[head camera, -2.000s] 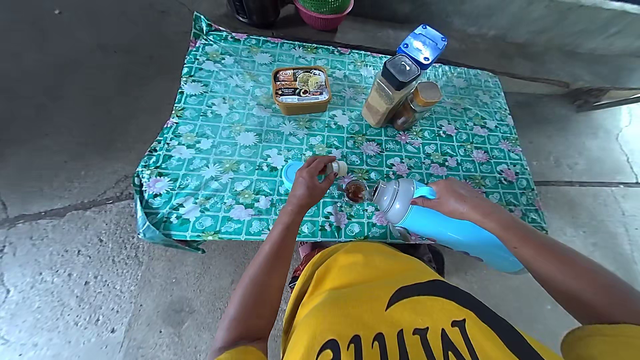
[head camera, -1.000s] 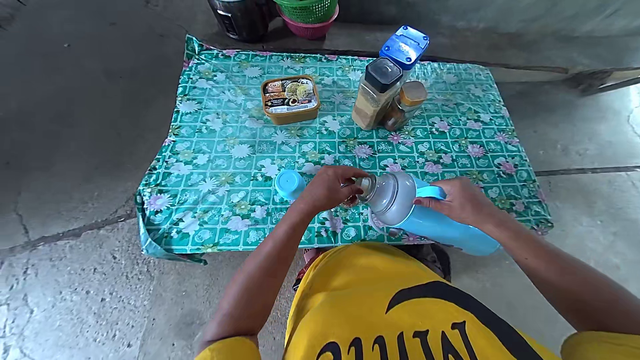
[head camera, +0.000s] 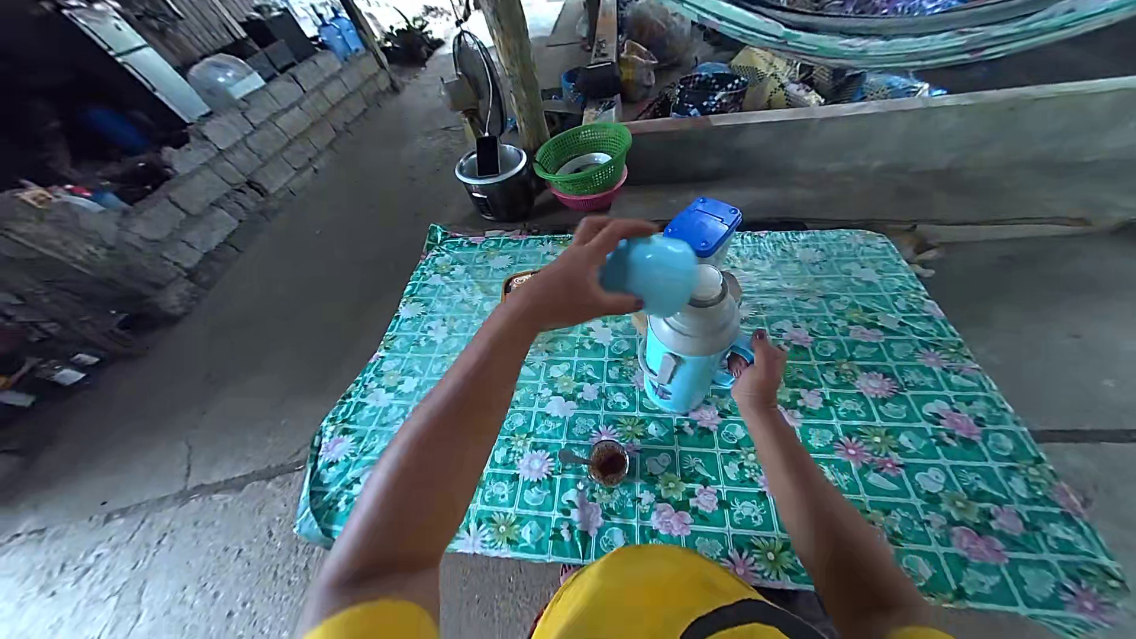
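Observation:
A light-blue vacuum flask (head camera: 682, 359) stands upright on the flowered green tablecloth (head camera: 497, 426), a white stopper (head camera: 707, 282) in its mouth. My left hand (head camera: 581, 280) holds the blue cup-shaped flask lid (head camera: 652, 271) just left of and above the mouth. Around the flask's side handle is my right hand (head camera: 759, 364). Nearer my body sits a small glass with dark brown contents (head camera: 609, 462), a spoon (head camera: 572, 457) showing at its left. Behind the flask rises a container with a blue lid (head camera: 704, 225). A tub (head camera: 517, 282) is mostly hidden by my left hand.
Beyond the table's far edge are a rice cooker (head camera: 499, 182) and a green plastic basket (head camera: 583, 160) over a pink one (head camera: 590, 197). A low concrete wall (head camera: 843, 155) runs behind, with a hammock (head camera: 887, 40) above. A wooden post (head camera: 517, 75) stands farther back.
The flask, tilted near the glass before, now stands upright farther back. My left hand has left the stopper and taken up the blue lid from the table. The view has tipped up.

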